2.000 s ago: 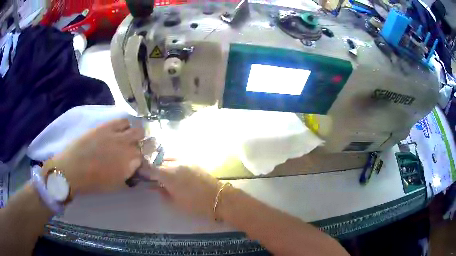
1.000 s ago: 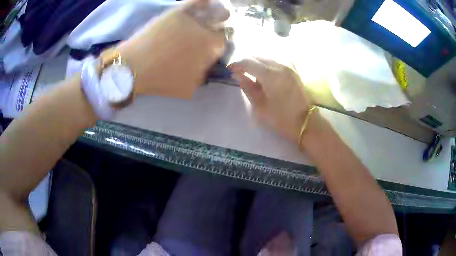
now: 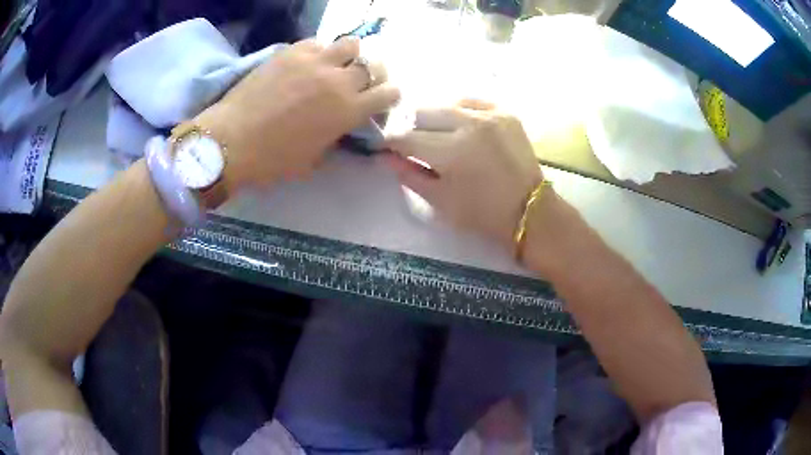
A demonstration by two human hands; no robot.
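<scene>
My left hand point(image 3: 298, 102), with a watch on the wrist, lies on light grey-blue cloth point(image 3: 173, 75) left of the needle area. My right hand point(image 3: 471, 164), with a thin bracelet, is beside it. Both hands hold a small dark piece point(image 3: 363, 145) between their fingertips, just above the table. The fingers hide most of it. A white fabric piece point(image 3: 636, 98) with a ragged edge lies on the machine bed to the right. Bright glare covers the needle area.
The machine's teal panel point(image 3: 694, 49) is at the upper right, with a yellow item point(image 3: 714, 111) below it. Snips point(image 3: 773, 247) lie at the table's right. A dark green ruler-marked strip point(image 3: 373, 283) edges the table. Navy cloth point(image 3: 116, 35) is heaped upper left.
The view has tilted down from the machine head to the lap. The pale cloth by my left hand has bunched up. Both hands stay together on the dark piece.
</scene>
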